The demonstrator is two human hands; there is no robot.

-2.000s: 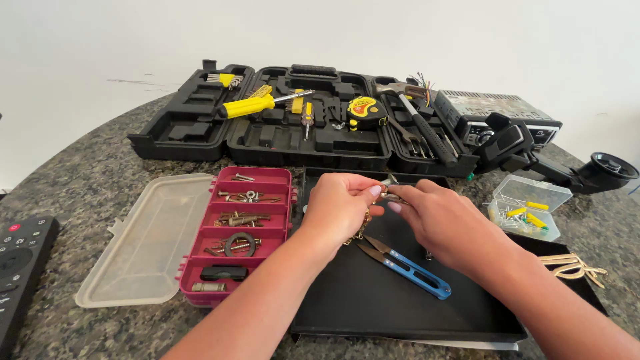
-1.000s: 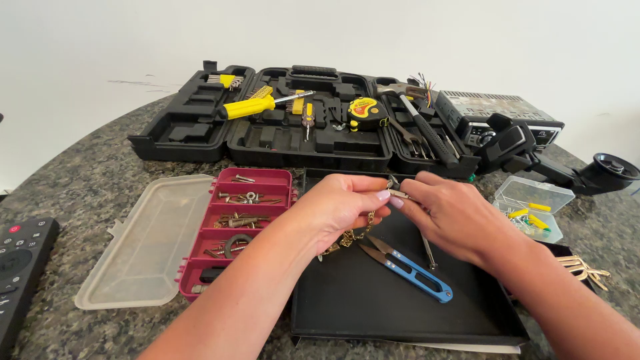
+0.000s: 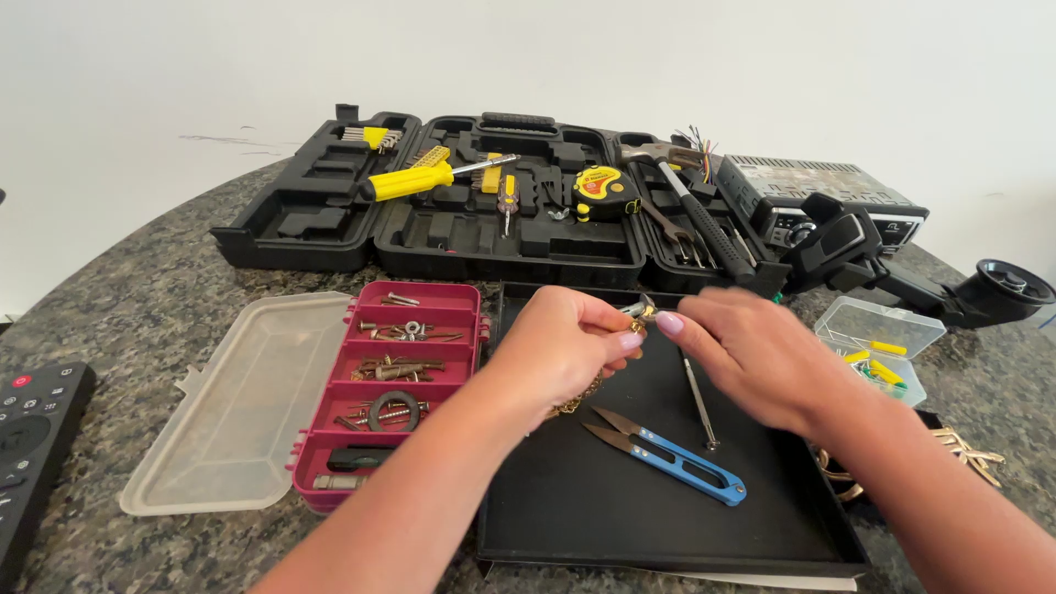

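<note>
My left hand pinches a small metal piece and a gold-coloured chain above the black tray. The chain hangs below its fingers. My right hand is at the same metal piece, thumb against its right end; its other fingers are curled and partly blurred, so what they hold is hidden. Blue-handled thread snips lie in the tray below both hands, blades pointing up and left. A thin metal precision screwdriver lies in the tray beneath my right hand.
A maroon compartment box with screws stands left of the tray. Behind are an open black tool case and a car stereo. To the right are a phone mount, a small clear box and gold-coloured chain links. A remote control lies far left.
My right hand's fingers have curled in and lifted a little, with its thumb still at the metal piece. My left hand keeps its pinch on the chain.
</note>
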